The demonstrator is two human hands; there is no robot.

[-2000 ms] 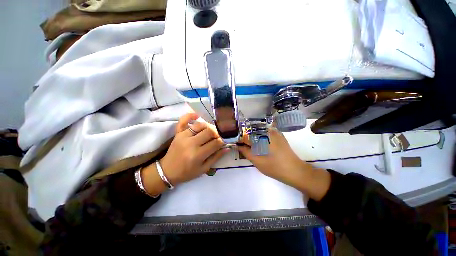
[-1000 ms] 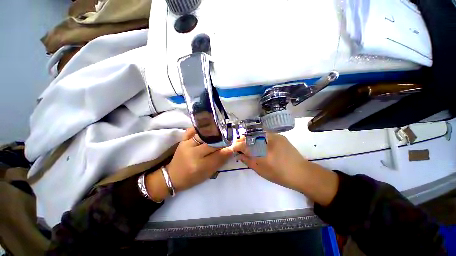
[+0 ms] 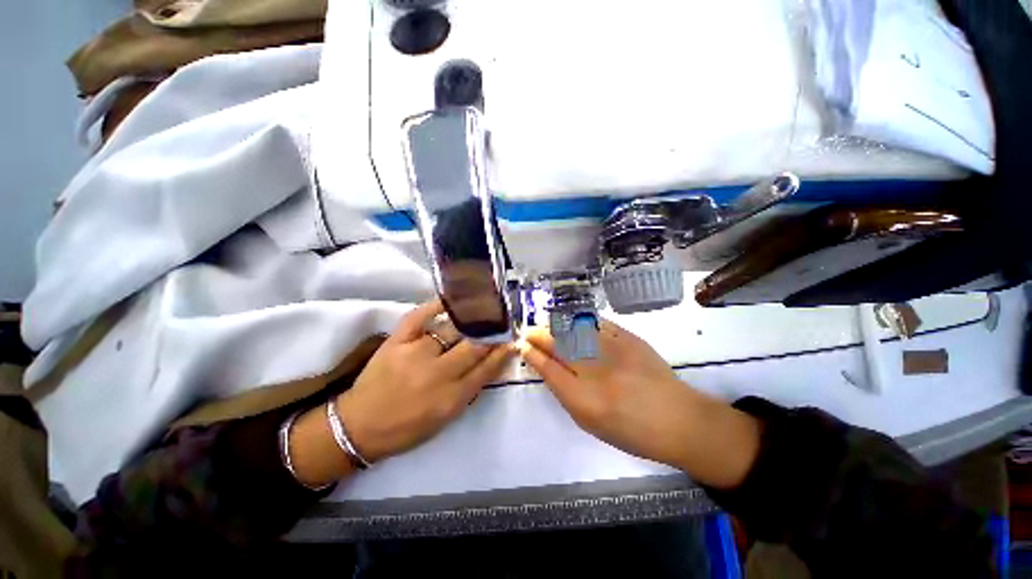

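Note:
The garment lies left of the machine head, pale backing up, with a tan edge showing below it. My left hand rests on the table left of the needle area, fingertips beside the presser foot guard. My right hand lies right of it, its fingertips almost meeting the left ones. What the fingertips press or hold is hidden by the hands and the shiny take-up lever guard. The lockstitch machine stands over the hands.
The tension dial sits low on the head. A dark flat object with a brown edge is at the machine arm. A small tan scrap lies at right. A measuring scale runs along the front edge. Tan cloth is heaped behind.
The view has shifted a little. Both hands stay close together at the needle area; the fingertips have changed position slightly. The small dark piece seen earlier beside the left fingers no longer shows.

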